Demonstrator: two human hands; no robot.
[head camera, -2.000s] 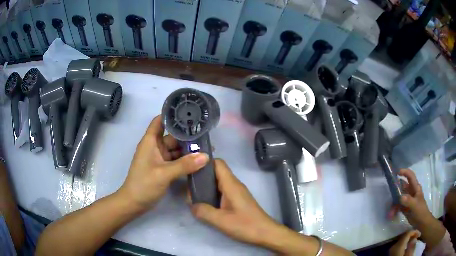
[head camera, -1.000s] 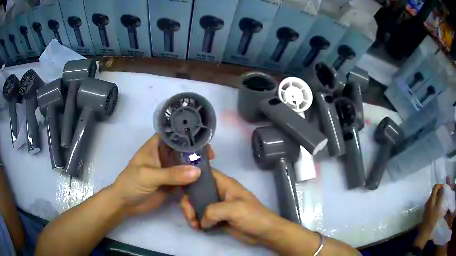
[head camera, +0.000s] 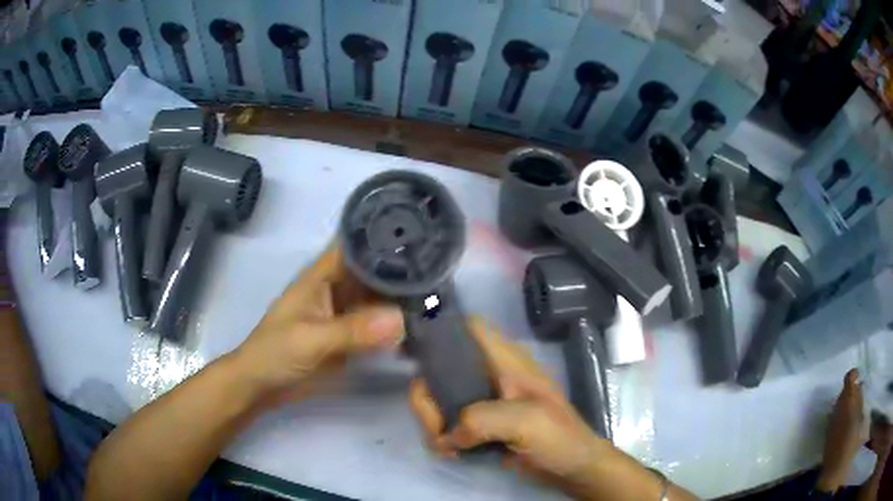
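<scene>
A glossy dark grey handheld fan (head camera: 402, 233) is held up in the middle, its round spoked end facing me and slightly blurred. A small light glows white on the upper handle. My right hand (head camera: 514, 411) is closed around the lower handle. My left hand (head camera: 304, 328) is at the left of the fan, its thumb beside the upper handle; its fingers are partly hidden behind the fan head, so their contact is hard to see.
Several grey fans (head camera: 211, 186) lie at left by a white sheet (head camera: 142, 98). More lie at right with a white spoked part (head camera: 610, 196) and an open grey housing (head camera: 534, 196). Retail boxes (head camera: 367, 59) line the brown ledge (head camera: 441, 157). Another person's hand (head camera: 844, 431) is at far right.
The held fan has shifted right and its handle tilts more. My left thumb has moved off the handle front. At right, a fan came away from the other person's hand and lies on the table.
</scene>
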